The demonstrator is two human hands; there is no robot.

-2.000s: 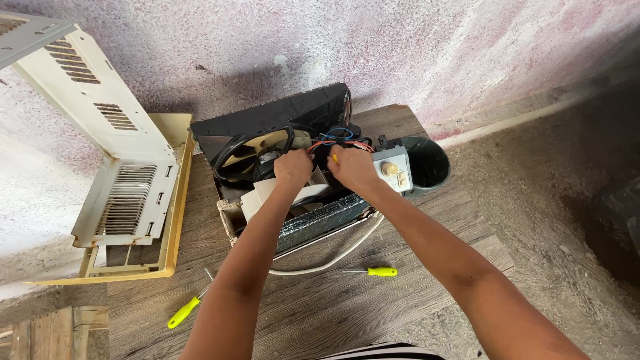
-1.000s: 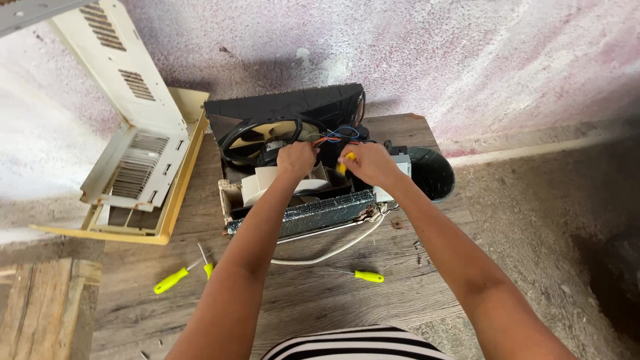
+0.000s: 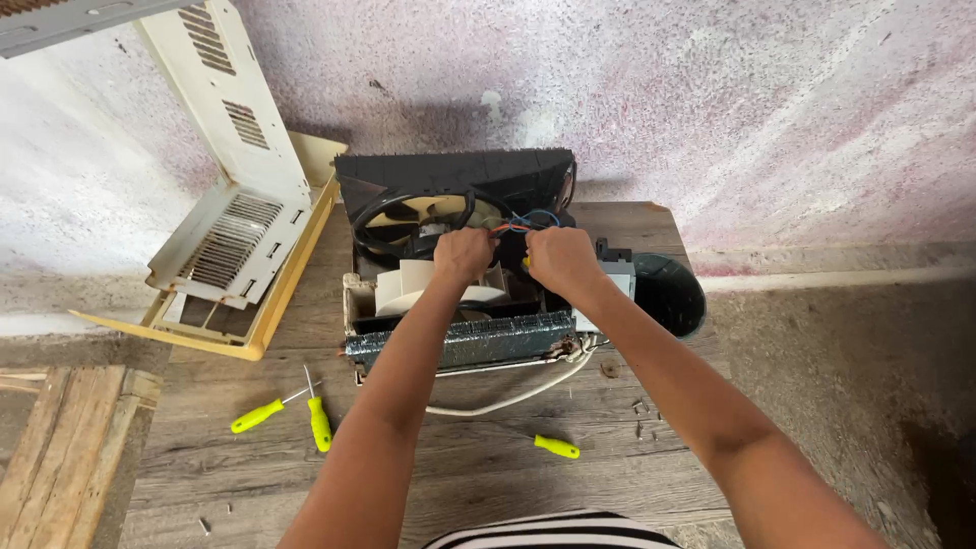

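Note:
An opened window air conditioner with a finned coil [image 3: 473, 337] lies before me on a wood-grain table. Behind its white blower housing [image 3: 402, 287] is a fan [image 3: 419, 210] in a black ring. My left hand [image 3: 465, 253] is closed on the red and orange wires [image 3: 509, 227] near the unit's middle. My right hand [image 3: 563, 259] is closed at the other end of these wires, beside blue wires [image 3: 543, 215]. Something yellow [image 3: 526, 261] shows at its fingers, mostly hidden; I cannot tell what it is. A grey control box [image 3: 619, 286] is partly behind my right wrist.
Several screwdrivers with yellow-green handles [image 3: 258, 416] and loose screws [image 3: 640, 408] lie on the table [image 3: 488, 488]. A white cable [image 3: 511, 399] loops in front. A dark bin [image 3: 671, 293] stands at right, a cream casing with a yellow frame [image 3: 263, 335] at left, a wooden crate [image 3: 61, 442] lower left.
My right hand, which shows a yellow thing in its grip in the earlier frames, now hides most of it. Both hands stay at the wires. The view has shifted.

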